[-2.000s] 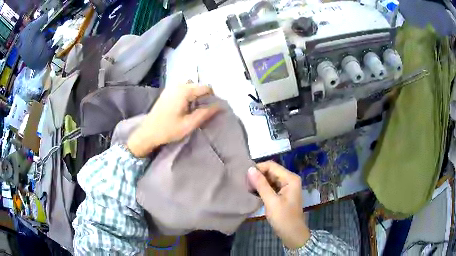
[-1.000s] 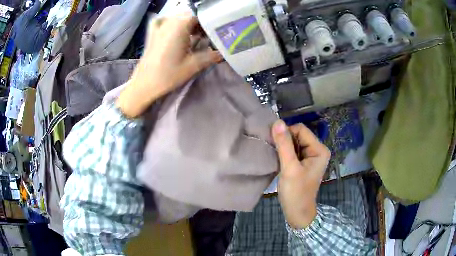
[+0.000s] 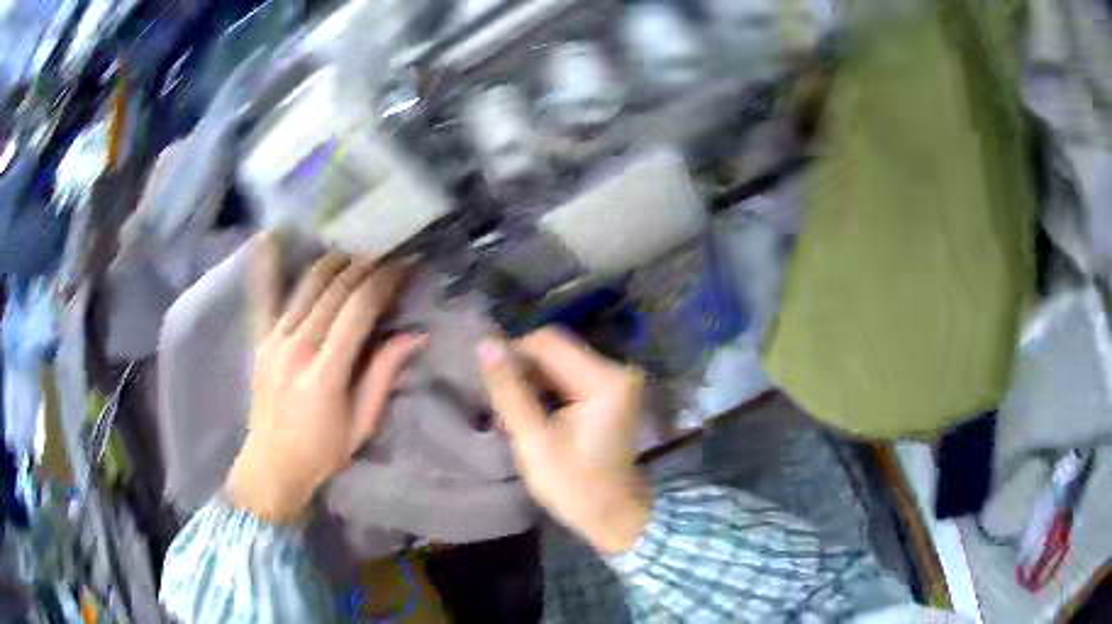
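Observation:
The view is blurred. A taupe cloth piece (image 3: pixel 427 469) lies in front of the overlock machine (image 3: pixel 622 226), its upper edge near the presser foot area. My left hand (image 3: pixel 317 378) lies on the cloth with its fingers spread, below the machine head with the purple and green label. My right hand (image 3: pixel 573 427) pinches the cloth's right edge between thumb and fingers, just below the needle area. The needle itself is too blurred to make out.
Olive-green panels (image 3: pixel 908 244) hang in a stack right of the machine. Red-handled scissors (image 3: pixel 1051 536) lie on the side tray at lower right. A blue patch (image 3: pixel 719 299) shows under the machine's front. Blurred cloth heaps and clutter fill the left.
The view has swung right, so the machine sits further left. My left hand has come down from its raised grip and lies spread on the cloth. My right hand still pinches the edge.

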